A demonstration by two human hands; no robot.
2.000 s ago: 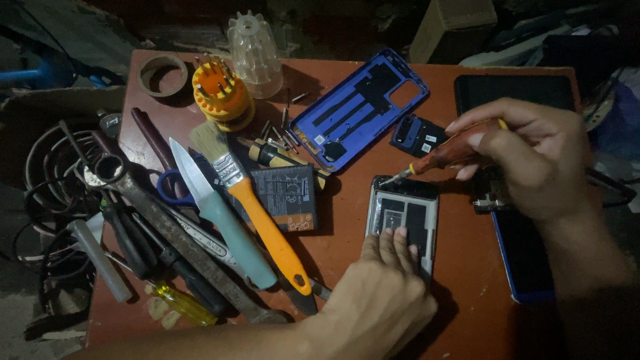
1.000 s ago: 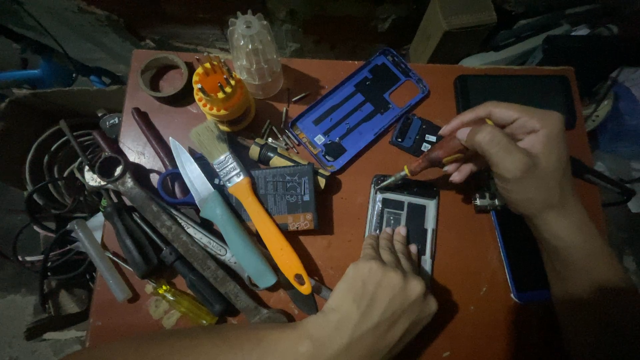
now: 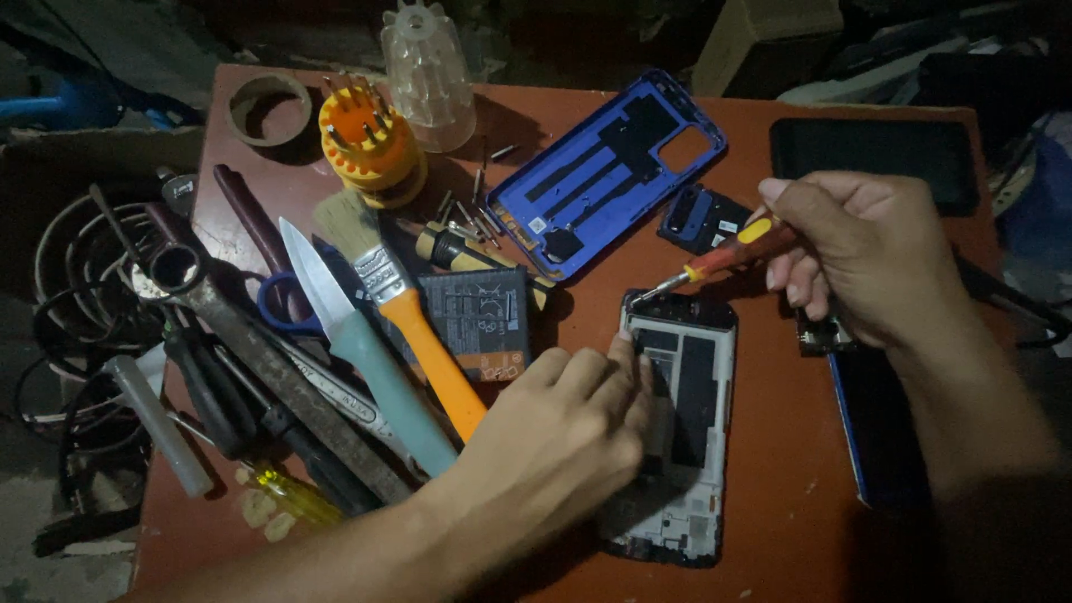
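Note:
A stripped smartphone frame (image 3: 691,402) lies on the red-brown tabletop, its upper end dark and the rest grey. My right hand (image 3: 863,243) is closed around a red and yellow screwdriver (image 3: 741,244), whose tip touches the frame's upper left corner. My left hand (image 3: 561,427) rests at the frame's left edge, fingertips near that corner, palm hidden. Above the frame lie a blue phone back cover (image 3: 607,172) and a dark camera cover piece (image 3: 699,219). A phone battery (image 3: 477,322) lies to the left.
Left are a paintbrush (image 3: 435,360), a knife (image 3: 394,402), a ring wrench (image 3: 276,368), a yellow-handled screwdriver (image 3: 293,494) and coiled cables (image 3: 67,276). Behind stand a yellow bit holder (image 3: 368,151), its clear cover (image 3: 427,75) and a tape roll (image 3: 270,110). Phones (image 3: 875,163) lie right.
My left hand has moved from on top of the phone frame to its left edge, and more of the frame now shows. The screwdriver tip has shifted toward the frame's upper left corner.

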